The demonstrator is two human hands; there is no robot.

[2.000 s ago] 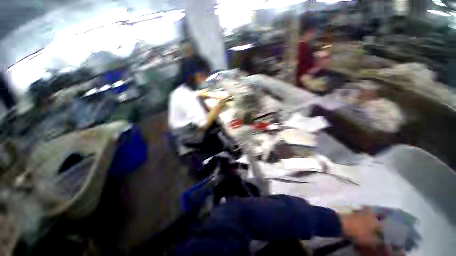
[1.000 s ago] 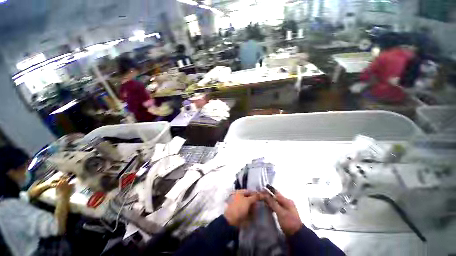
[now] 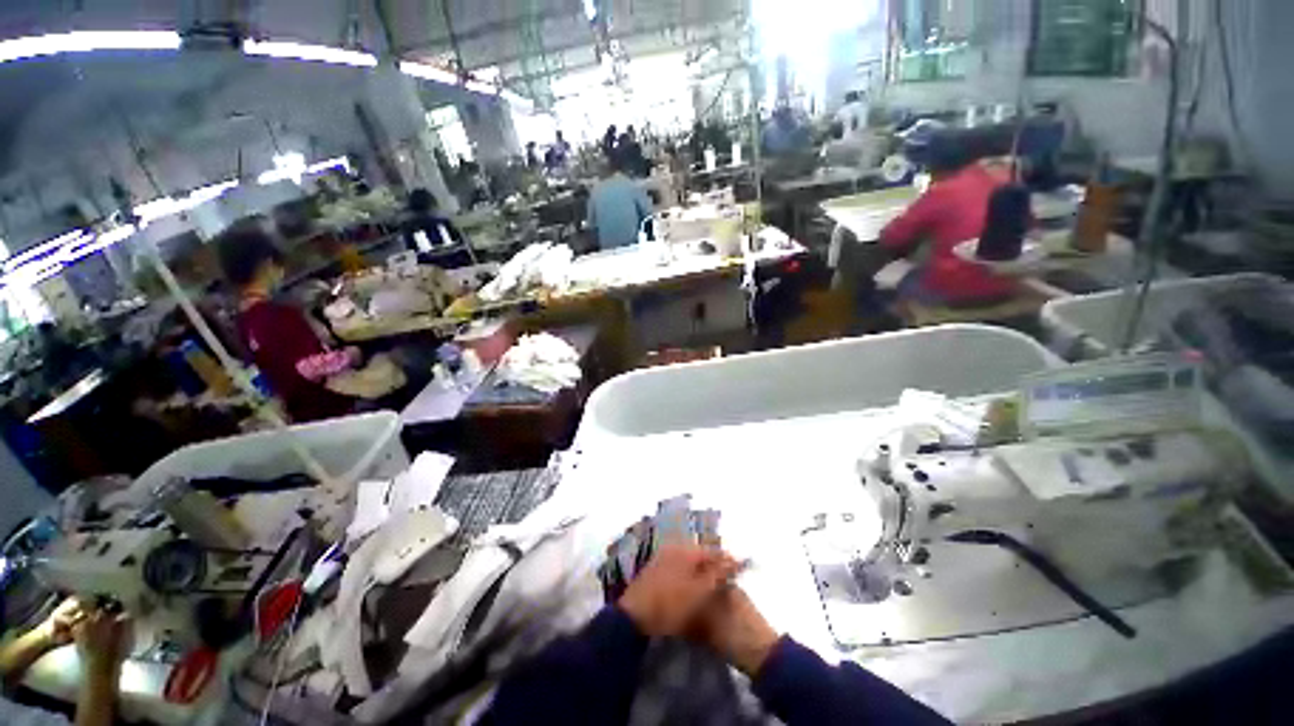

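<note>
A fanned bundle of grey pieces with dark edges [image 3: 687, 519] lies on the white table, left of the sewing machine. My left hand [image 3: 673, 579] is on the bundle, its fingers meeting my right hand. My right hand [image 3: 737, 621] is close against it from the right, on the same bundle. The hands cover the middle of the bundle, and the grip of the fingers is partly hidden. The lower part of the bundle shows blurred between my sleeves.
The cream sewing machine [image 3: 1050, 496] stands at right, with a black strap [image 3: 1057, 574] on it. White and grey strips [image 3: 468, 582] lie heaped at left. A pale trough [image 3: 809, 372] runs behind. Another person's hands [image 3: 88, 631] are at far left, by a second machine.
The view has swung right from the aisle at left to my own table. The grey bundle was held upright between my hands one second ago; now my hands are closer together over it.
</note>
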